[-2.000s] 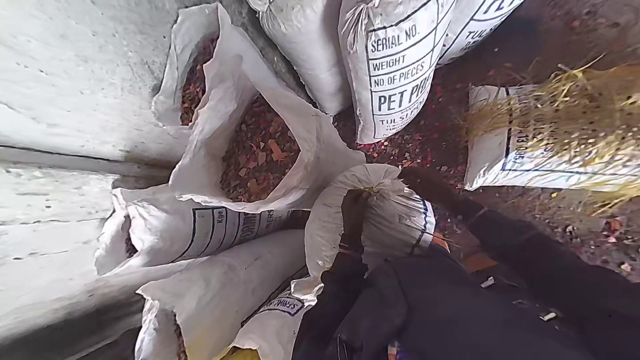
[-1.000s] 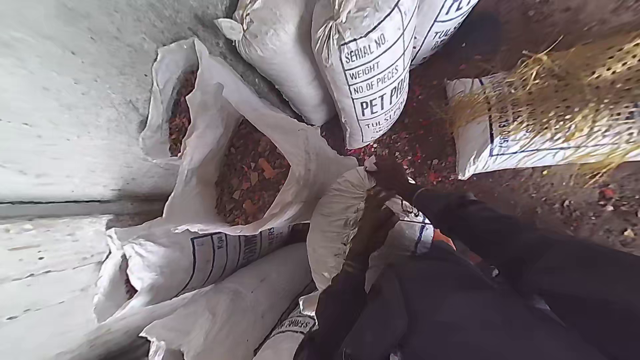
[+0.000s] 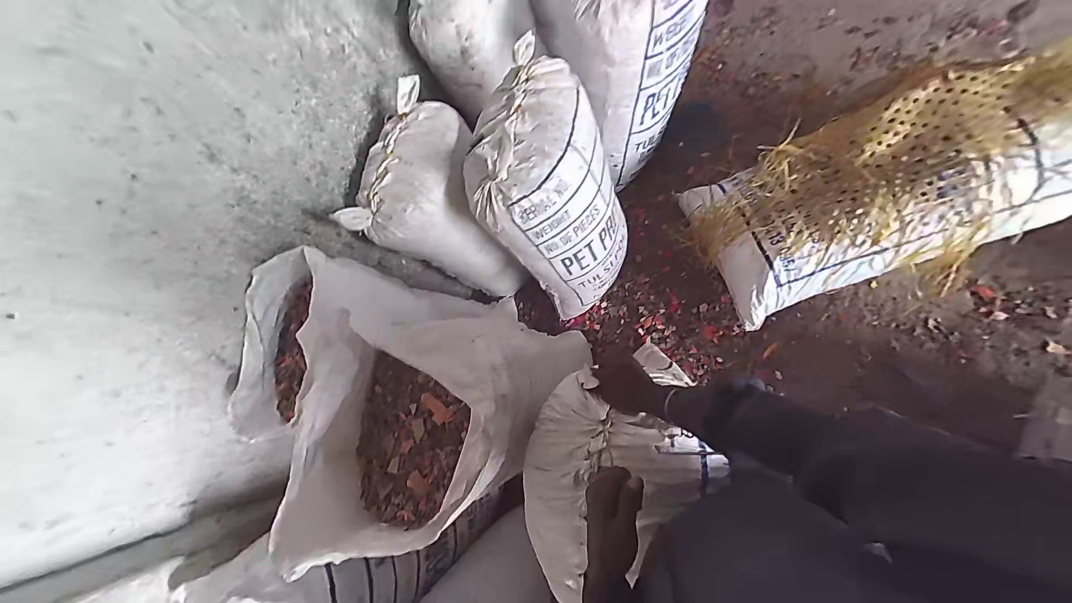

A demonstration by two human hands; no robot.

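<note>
A white woven sack (image 3: pixel 557 477) with a gathered, stitched mouth stands against the dark clothing at lower centre. My right hand (image 3: pixel 624 383) grips the upper corner of its mouth, and a pale bit shows at the fingertips. Lower down, my left hand (image 3: pixel 613 511) is curled on the gathered cloth of the same sack, below a line of thread (image 3: pixel 605 429). Left of both hands, an open white sack (image 3: pixel 335 469) holds reddish-brown flakes (image 3: pixel 414 448). Its cloth edge meets the gathered sack near my right hand.
Stitched, filled sacks (image 3: pixel 548 188) with printing lean at top centre by a pale wall (image 3: pixel 151 167). Another open sack (image 3: pixel 255 360) stands at left. A printed sack (image 3: pixel 821 260) with yellow netting and straw-like strands lies at right. Red flakes (image 3: pixel 670 327) litter the floor.
My hands, close together on the gathered sack a second ago, are now farther apart, with my left hand lower on it. The view has shifted, bringing more stitched sacks into sight.
</note>
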